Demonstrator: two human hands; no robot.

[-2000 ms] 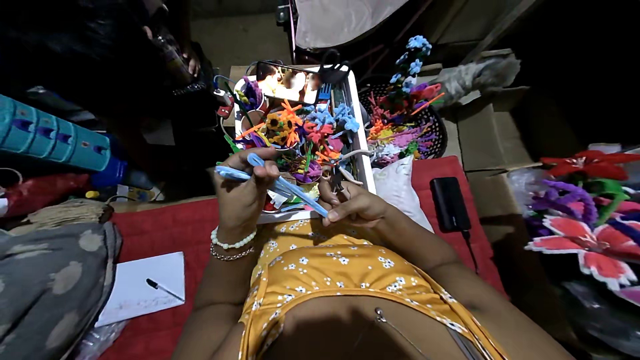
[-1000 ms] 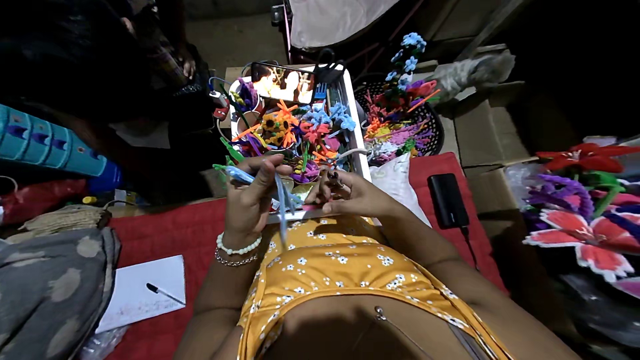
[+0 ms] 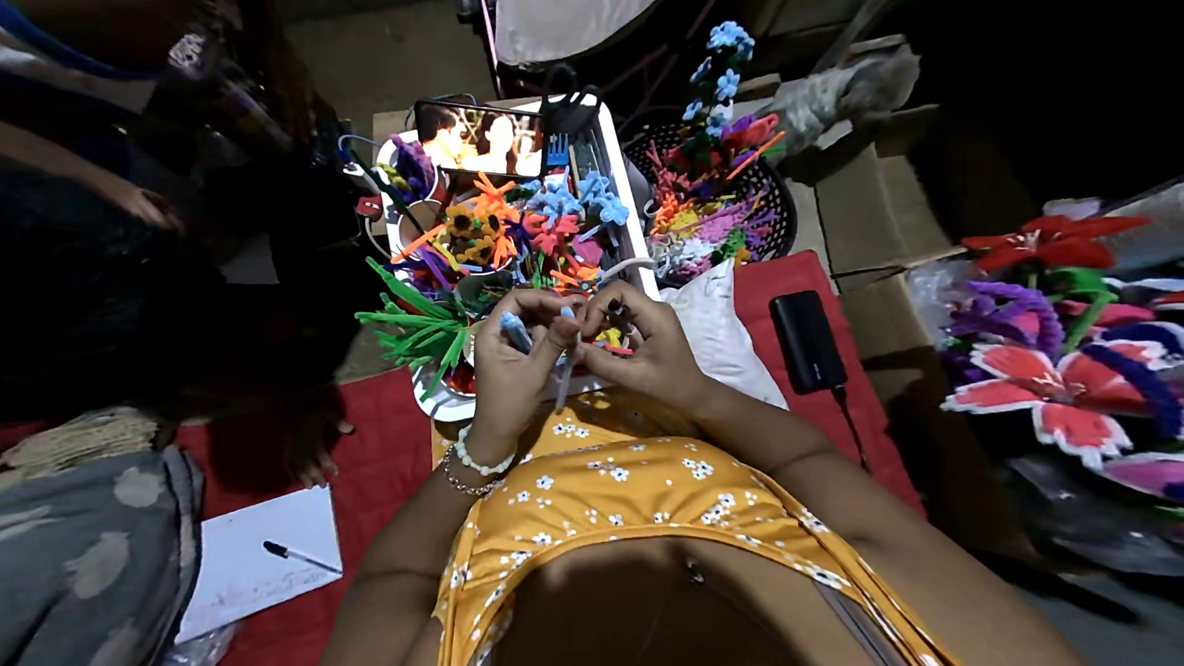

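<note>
My left hand is closed on light blue pipe cleaners, whose ends show between the fingers. Close against it, my right hand has its fingertips at a light blue strand and also holds a small dark tool, mostly hidden by the fingers. Both hands are over the near edge of a white tray. Green pipe cleaners fan out left of my left hand. Beyond the hands, the tray bears orange fuzzy flowers, blue fuzzy flowers and a lit phone.
Right of the tray are a dark basket of pipe-cleaner pieces, a white pillow and a black power bank with a cable. Large fuzzy flowers are at far right. A notebook with a pen lies left; another person's hand is near it.
The long blue strands that stuck out of my left hand are now mostly gathered within it. My two hands have come together. Another person's hand has appeared on the red cloth.
</note>
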